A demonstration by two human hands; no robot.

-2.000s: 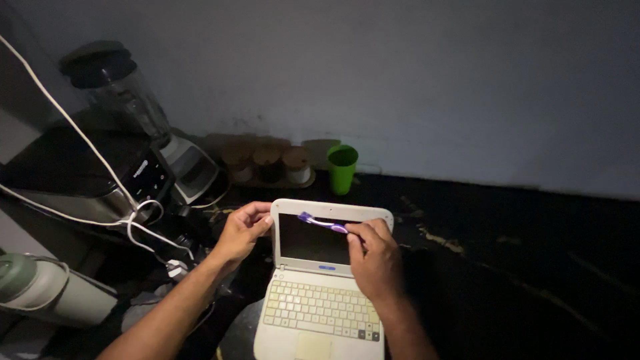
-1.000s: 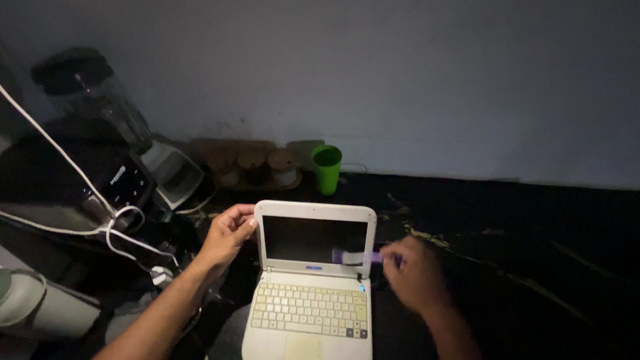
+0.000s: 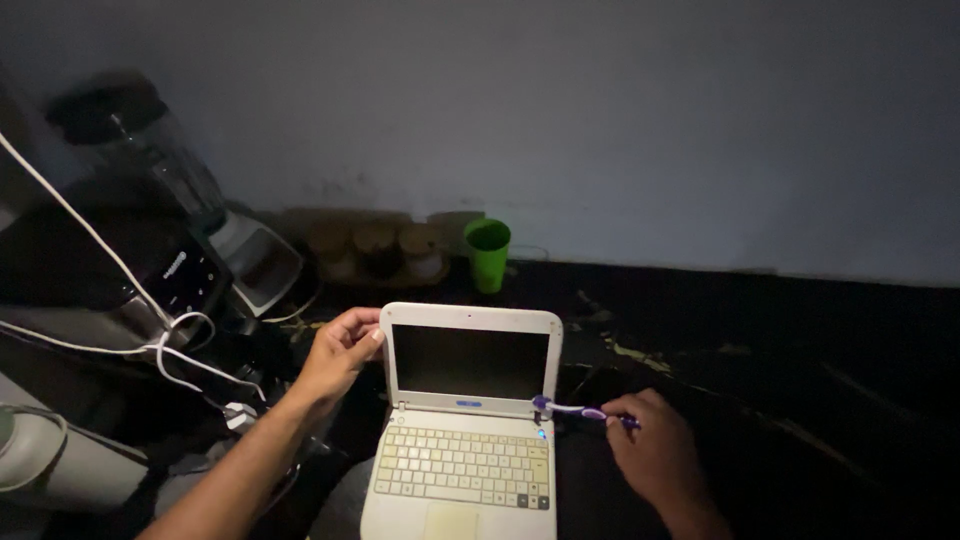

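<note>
A small white laptop (image 3: pixel 469 450) stands with its lid raised in front of me; its screen is dark and a blue light glows near the right hinge. My left hand (image 3: pixel 341 352) grips the upper left edge of the lid between thumb and fingers. To the right of the laptop, my right hand (image 3: pixel 649 442) holds a purple and white toothbrush (image 3: pixel 581 410) by its handle. The brush head lies at the lower right corner of the screen frame, by the hinge. The keys look yellowed.
Behind the laptop, a green plastic cup (image 3: pixel 488 259) stands beside several lidded jars (image 3: pixel 379 251). A blender (image 3: pixel 247 255) and a black appliance (image 3: pixel 180 277) are at left, crossed by white cables (image 3: pixel 97 238). A pale lidded container (image 3: pixel 67 465) is at lower left. The dark countertop (image 3: pixel 750 360) meets a wall.
My right hand has moved the toothbrush from the upper part of the screen down to the lower right corner of its frame. My left hand stays on the lid's left edge.
</note>
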